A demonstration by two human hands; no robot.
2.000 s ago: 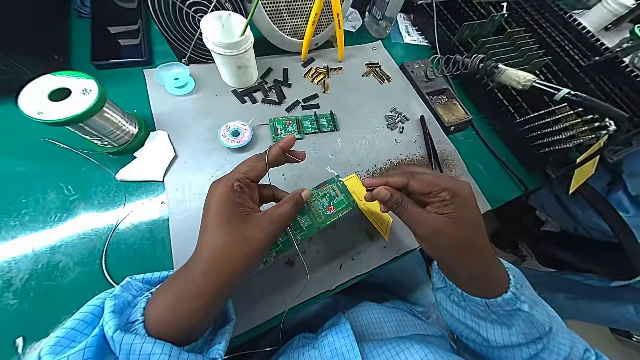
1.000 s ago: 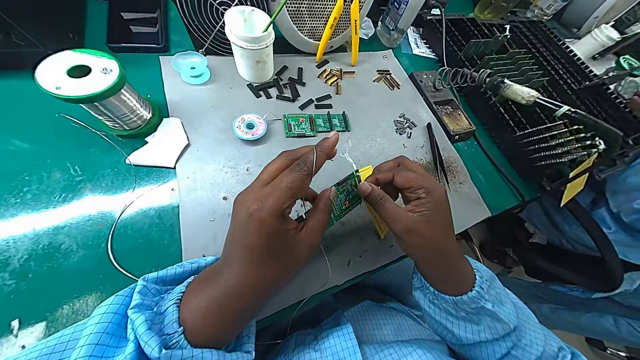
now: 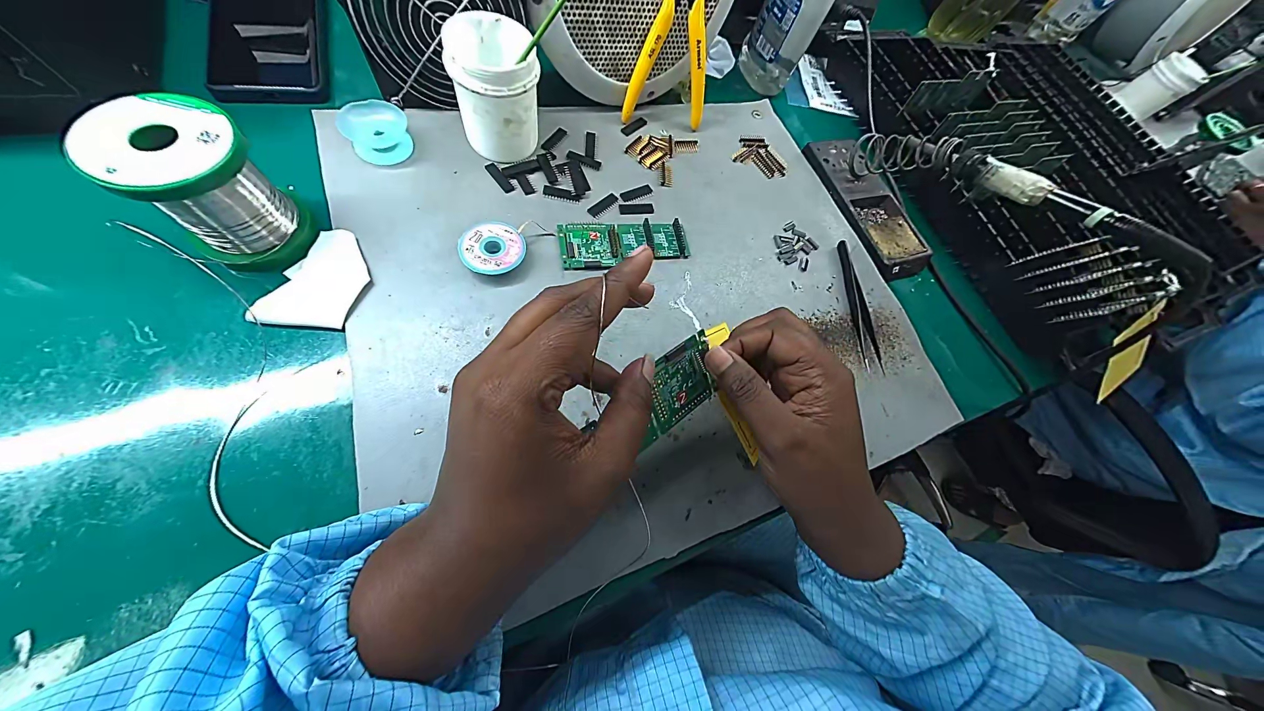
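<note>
My left hand grips a green circuit board between thumb and fingers, with solder wire running over its fingers. At the board's right end, my right hand pinches the edge; a yellow tag or strip lies beside and partly behind the board there. Whether my right fingers hold a small part is hidden. Beyond the hands, another green board with black pin headers lies on the grey mat. A small spool of desoldering braid is left of it. Black tweezers rest on the right.
A large solder wire spool stands left. Behind are a white jar, yellow-handled pliers, black headers and gold pin headers. At right are a soldering iron, its stand, a black rack and a person's sleeve.
Both hands remain on the board. My right hand has closed in on the board's right end, covering part of the yellow piece. The board is tilted more steeply than two seconds ago.
</note>
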